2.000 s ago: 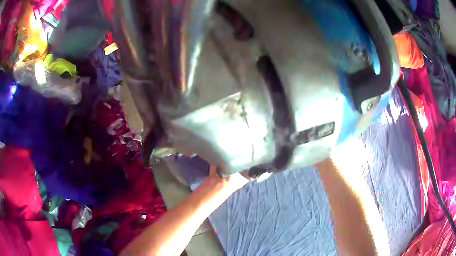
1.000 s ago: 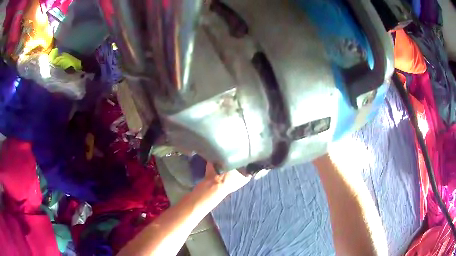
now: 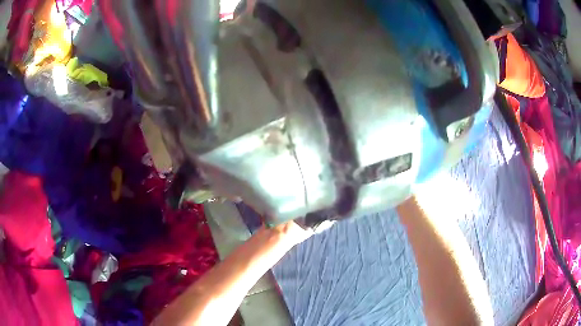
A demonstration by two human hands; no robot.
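Observation:
The metal and blue motor body of a cloth cutting machine (image 3: pixel 318 114) fills the upper middle of the view, close to the camera. A slate-blue fabric lay (image 3: pixel 357 274) with fine wrinkles lies beneath it. My left forearm reaches up from the lower left, and only the wrist and a bit of my left hand (image 3: pixel 286 230) show at the machine's lower edge. My right forearm rises from the lower right, and my right hand is hidden behind the machine. The machine hides the fingers of both hands, the blade and the base plate.
A grey-green table edge (image 3: pixel 258 305) runs along the lay's left side. Dark blue fabric (image 3: pixel 76 184), red fabric (image 3: pixel 25 223) and scraps are heaped at the left. A black power cable (image 3: pixel 532 172) hangs at the right, beside orange fabric (image 3: pixel 523 69) and magenta fabric (image 3: pixel 564 191).
The machine has shifted slightly to the left in the view. Less of my left hand shows beneath it. The forearms stay nearly where they were.

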